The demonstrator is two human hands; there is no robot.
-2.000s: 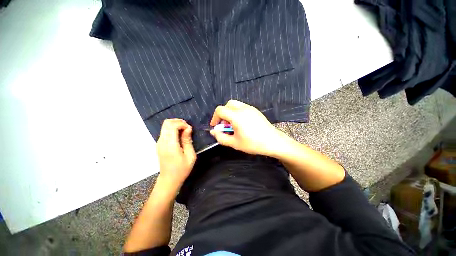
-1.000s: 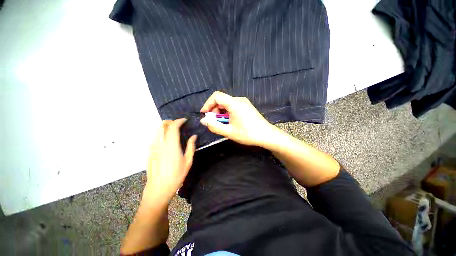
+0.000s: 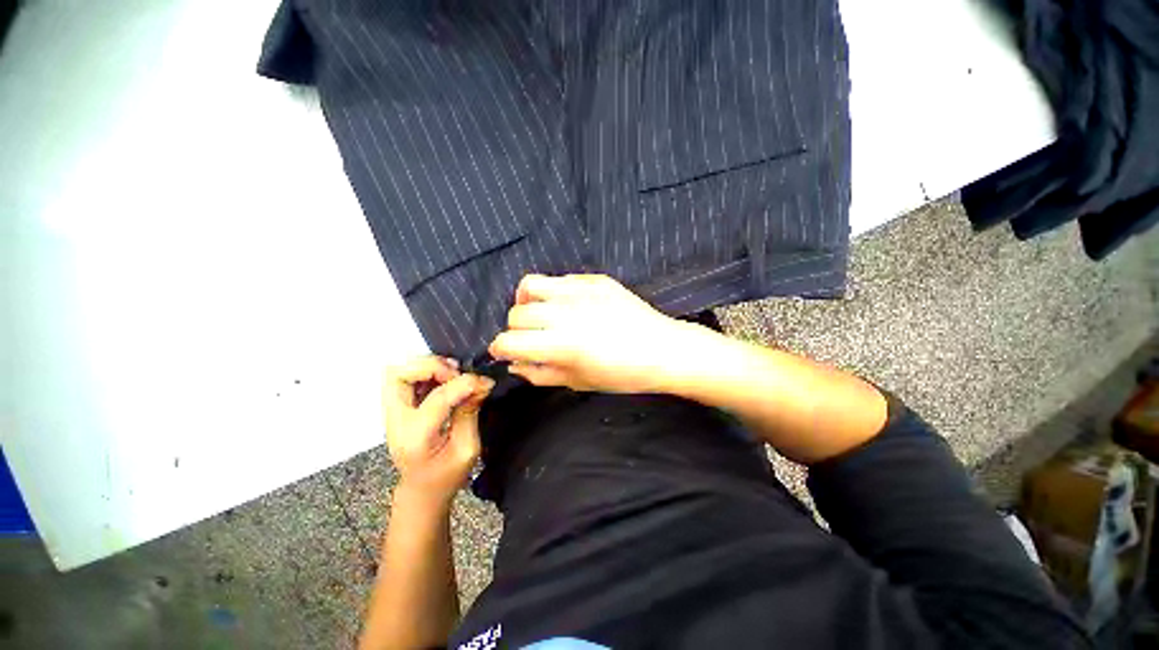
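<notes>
Dark pinstripe trousers [image 3: 686, 102] lie on the white tabletop, waistband [image 3: 712, 282] towards me, with two dark pocket lines below it. A belt loop [image 3: 758, 269] crosses the waistband at right. My left hand [image 3: 435, 425] pinches the dark waistband edge at its left part, thumb and fingertips together. My right hand [image 3: 578, 337] is curled on the waistband just right of it, fingertips at the cloth. The small white and pink-blue tool seen earlier does not show; the right fingers may hide it.
The white tabletop [image 3: 191, 279] has a few dark specks. A dark garment pile [image 3: 1093, 114] hangs over the table edge at far right. Below are speckled floor [image 3: 941, 330] and boxes [image 3: 1065, 493] at lower right. Something blue [image 3: 13, 502] shows at the left edge.
My left hand has gone from spread on the waistband to pinching its edge, lower down. My right hand has moved slightly lower, and the tool is out of sight. The waistband at left is bunched.
</notes>
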